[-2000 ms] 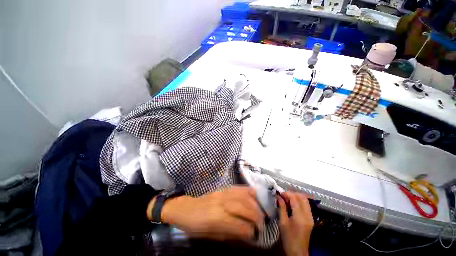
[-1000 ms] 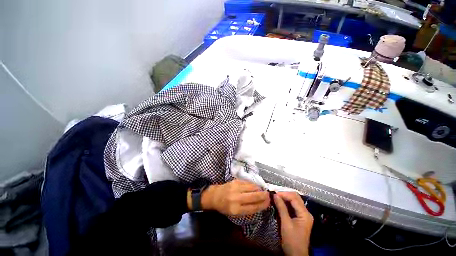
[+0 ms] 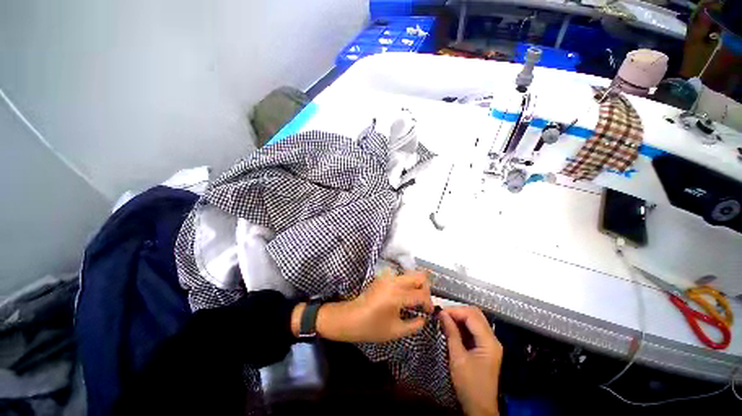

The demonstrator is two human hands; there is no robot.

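Observation:
The black-and-white checked garment (image 3: 313, 199) lies in a heap on the left end of the white table and hangs over its front edge. White cloth (image 3: 260, 258) shows in its folds. My left hand (image 3: 378, 309) pinches the checked garment's edge at a small dark piece (image 3: 437, 311), just off the table's front edge. My right hand (image 3: 472, 349) pinches the same spot from the right, fingertips close to the left ones. The dark piece is too small to name.
The sewing machine's needle area (image 3: 506, 162) stands behind the hands, with plaid cloth (image 3: 608, 138) on its arm. A phone (image 3: 624, 217) with a cable and red-and-orange scissors (image 3: 701, 317) lie at right. A navy garment (image 3: 134, 284) is at left, beside the wall.
The white piece between my hands has dropped from view, and checked cloth now hangs below them. My left fingers have lifted slightly from their place one second ago. The view has shifted a little.

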